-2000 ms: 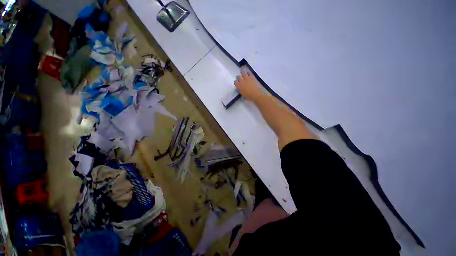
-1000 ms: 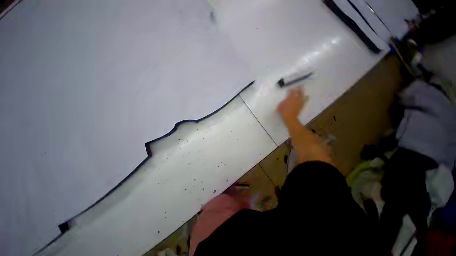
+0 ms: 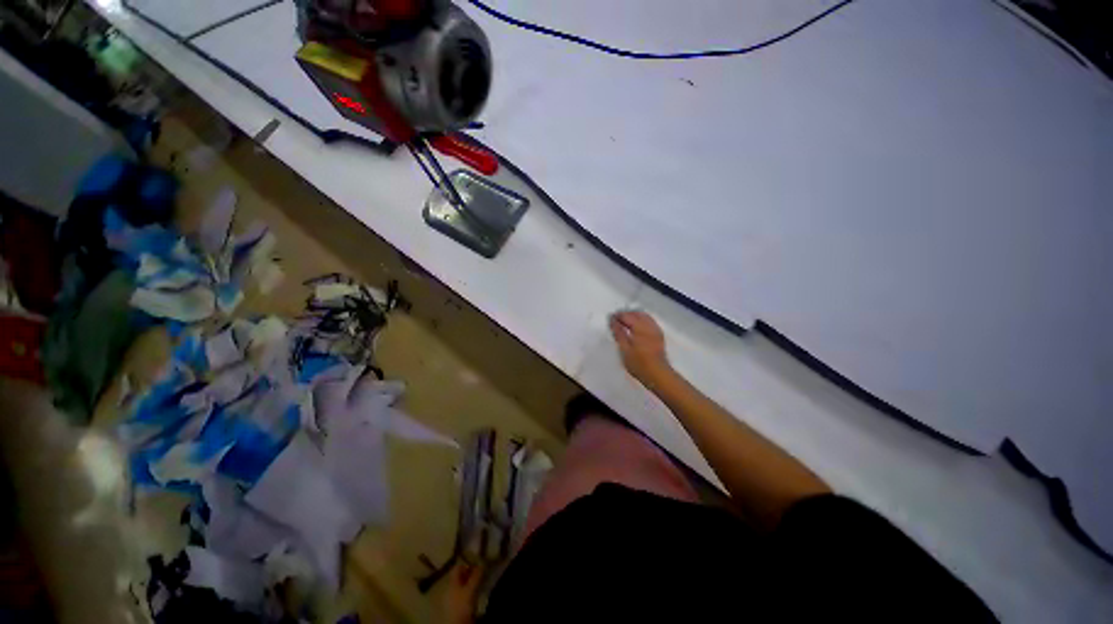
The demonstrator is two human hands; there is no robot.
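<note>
The cutting machine stands at the upper left of the white table, with its red and silver motor body, yellow strip and red display. Its grey metal base plate rests on the table beside the dark edge of the fabric lay, which is topped with white paper. My right hand is low over the table, right of and below the plate, apart from the machine. Its fingers are curled; blur hides whether they hold something. A skin-coloured patch, seemingly my left hand, is cut off by the bottom edge.
A black cord trails over the white paper at the top. The table's near edge runs diagonally beside my pink-clad leg. White, blue and dark scraps litter the brown floor at the left. A green cloth lies at the far left.
The view has swung back to the machine and floor scraps from another stretch of table. The dark-edged offcut near my right hand one second ago is no longer visible there.
</note>
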